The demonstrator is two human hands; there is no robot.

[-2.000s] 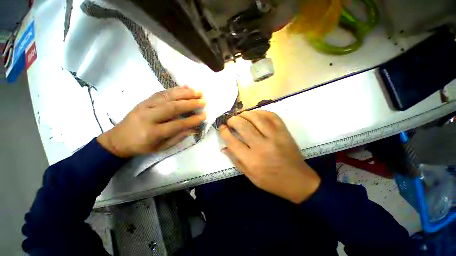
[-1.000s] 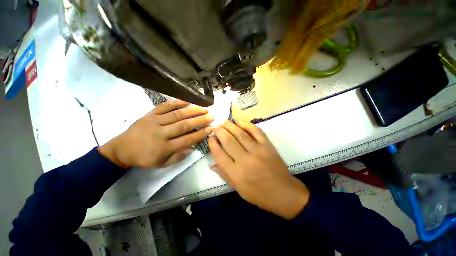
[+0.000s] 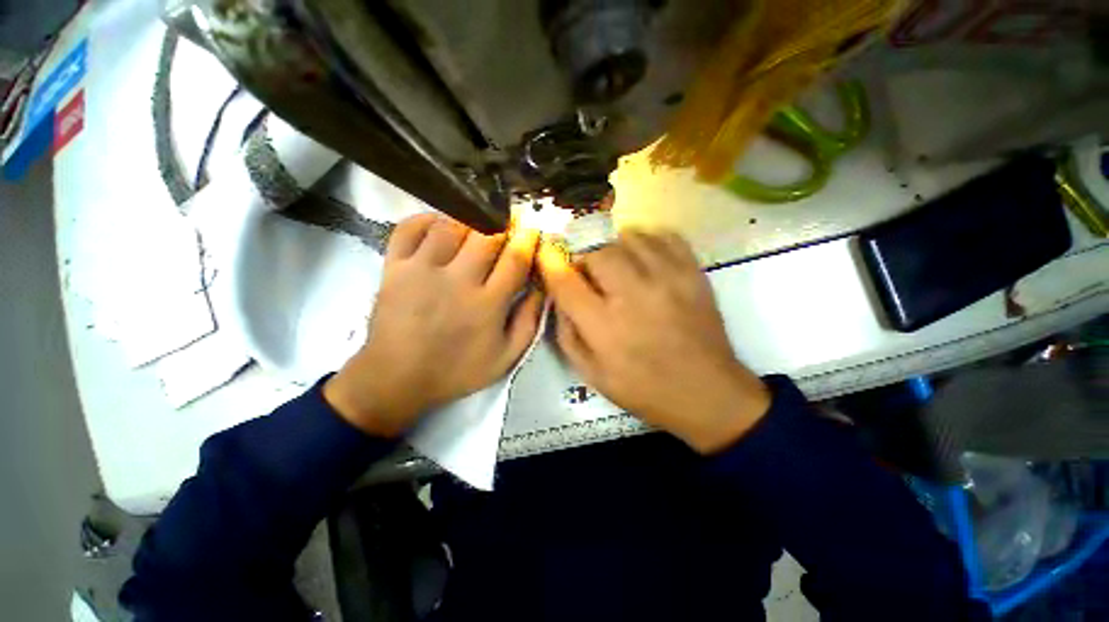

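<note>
My left hand lies on the white panel, its fingertips close to the lit needle area. My right hand is beside it, thumb and index finger at the cloth edge under the lamp glow; the other fingers are blurred. The fingertips of both hands almost meet. A grey strip runs across the panel to my left fingers. A white corner of cloth hangs over the front table edge between my hands. The sewing machine head stands above; its needle is lost in glare.
A golden thread bundle hangs on the machine, with green scissors handles behind. A smartphone lies at the right. A printed ruler follows the front edge. A blue basket stands low at the right.
My left hand has moved right and turned fingers-up. My right hand has shifted slightly right and up. The panel has turned, its strip now curling at the left, and a white corner now overhangs the edge.
</note>
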